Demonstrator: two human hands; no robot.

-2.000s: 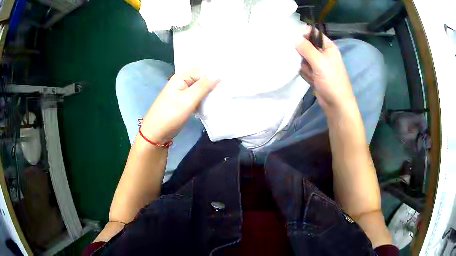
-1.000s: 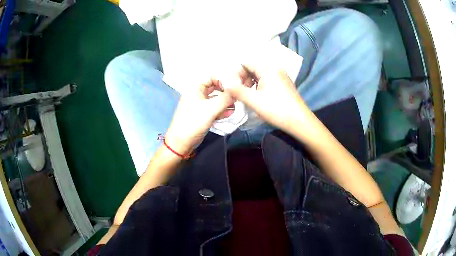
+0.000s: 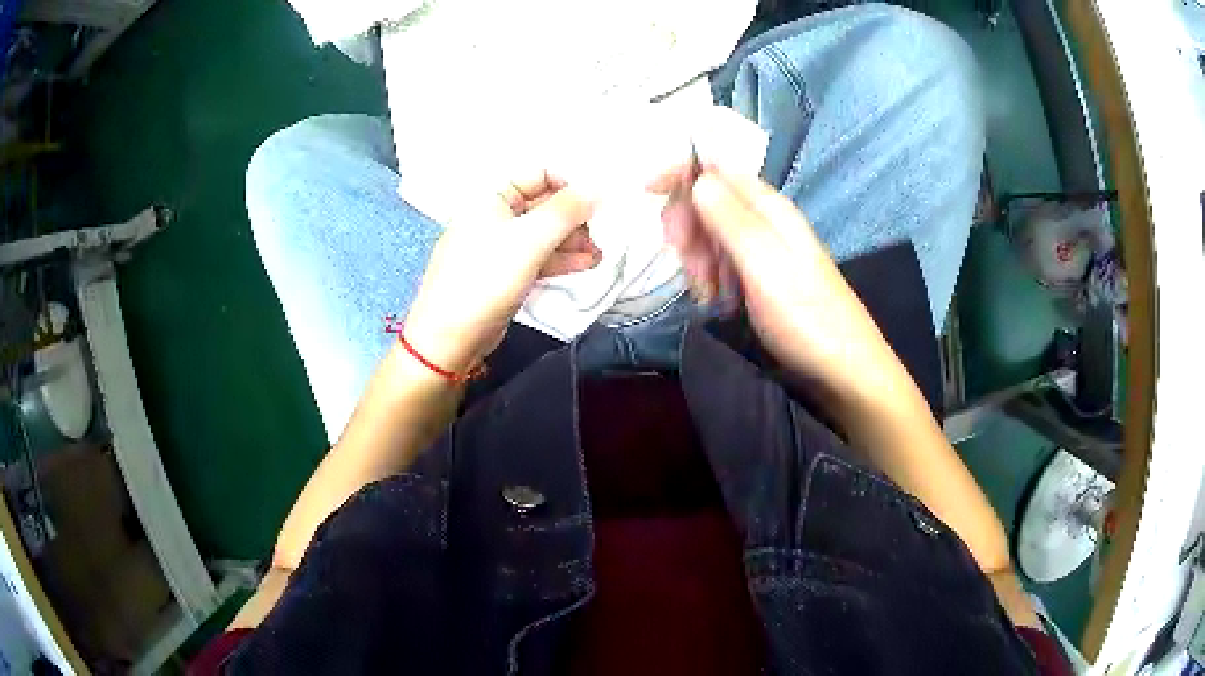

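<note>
A white garment piece (image 3: 529, 106) lies over the lap and runs up past the top edge; its detail is washed out. My left hand (image 3: 509, 264) pinches the near part of the white cloth between thumb and fingers, with a fold hanging below it. My right hand (image 3: 740, 231) is just right of it, over the same cloth, partly blurred. A small dark pointed tip, like thread snips (image 3: 694, 156), shows at its fingertips. Whether the right fingers also touch cloth is unclear.
My knees in light blue jeans (image 3: 859, 119) lie on both sides of the cloth. Metal table legs (image 3: 132, 396) stand at the left over green floor. A white-topped table edge (image 3: 1130, 264) and a round white disc (image 3: 1057, 515) are at the right.
The right hand came in from the far right of the cloth to beside the left hand, then drew slightly apart from it. The dark tip shows again. The cloth's near edge is gathered up.
</note>
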